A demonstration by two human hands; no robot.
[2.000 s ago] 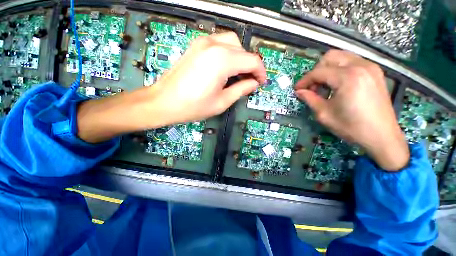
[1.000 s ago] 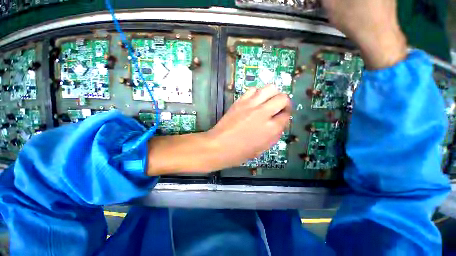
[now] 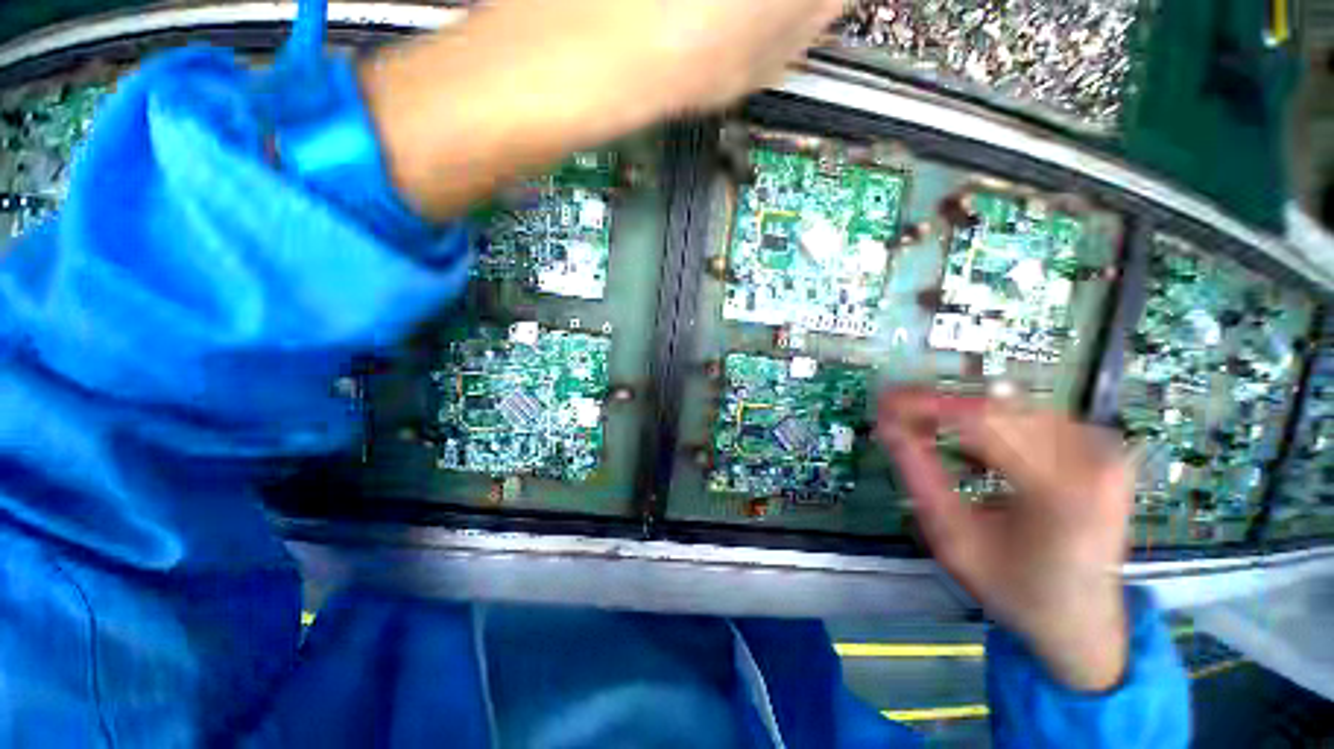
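Green circuit boards (image 3: 815,242) lie in the grey-green carrier (image 3: 629,322). My left hand (image 3: 644,59) reaches across the top of the picture towards the silver component heap (image 3: 1010,44); its fingers are cut off or blurred at the top edge. My right hand (image 3: 1010,498) is blurred over the lower right board of the middle carrier, thumb and forefinger curved towards each other. I cannot tell if it holds a small component. My left sleeve and forearm hide the boards at upper left.
The metal conveyor rail (image 3: 702,574) runs along the near side, and another rail (image 3: 936,106) along the far side. A green mat (image 3: 1192,125) lies at the upper right. Further boards (image 3: 1207,366) lie in the carrier at right. Yellow floor lines (image 3: 914,650) show below.
My left hand has moved from over the boards up to the heap side. My right hand has come back from the top of the picture down over the lower right board.
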